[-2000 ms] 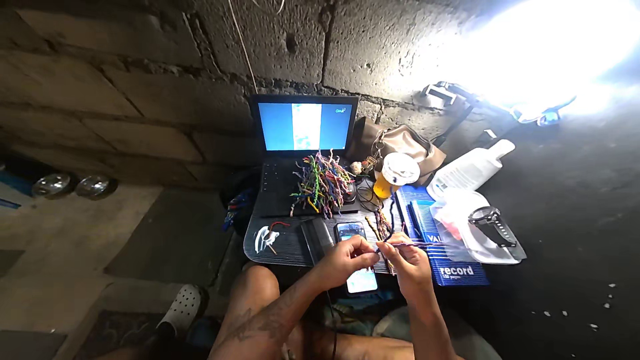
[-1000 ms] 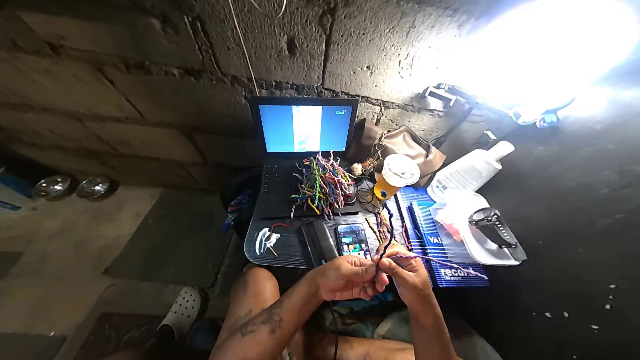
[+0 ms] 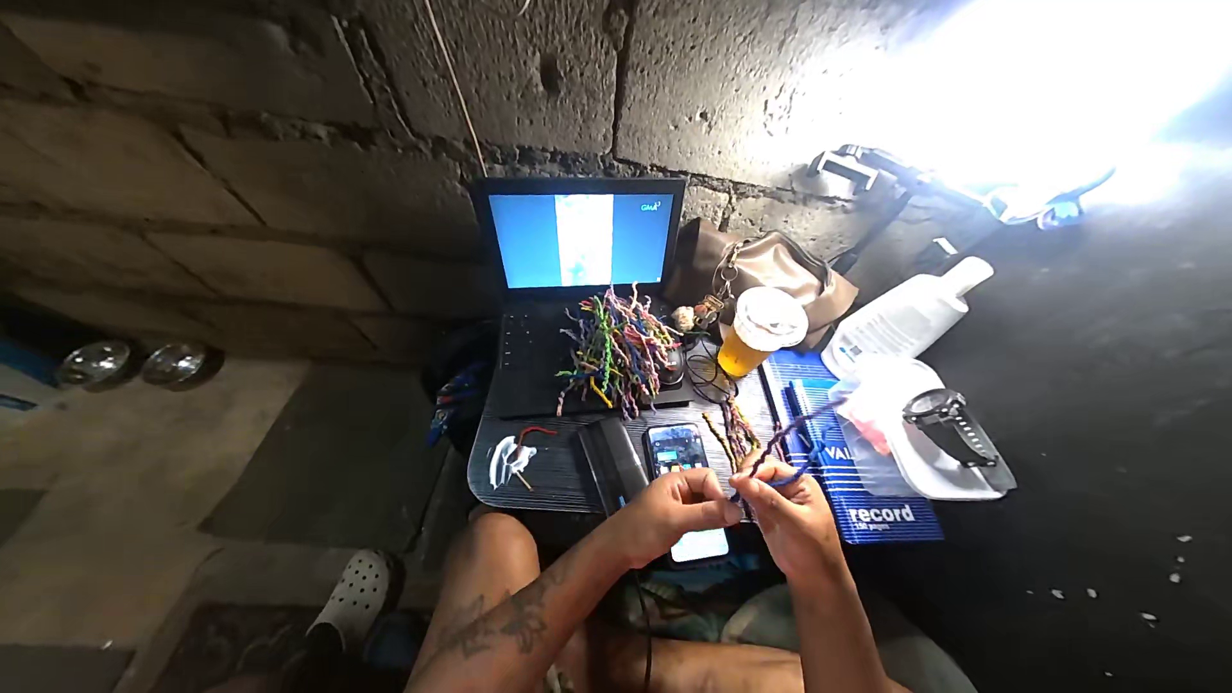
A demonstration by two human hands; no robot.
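Note:
Dark purple and blue twisted cords are pinched between my two hands above the front of the small table. My left hand has thumb and index finger closed at the cords' lower end. Close beside it, my right hand grips them, and two strands fan out to the upper right. Just behind my hands lie a few more multicoloured twisted cords. A large pile of multicoloured cords rests on the keyboard of the laptop. A smartphone with a lit screen is partly behind my left hand.
Right of my hands are blue record books, a white tray with a wristwatch, and a white bottle. A lidded cup of orange drink stands by a brown bag. A black case lies left of the phone.
The cords between my hands now spread as two strands to the upper right; one second ago a dark strand stood upright and a lighter one reached right across the books.

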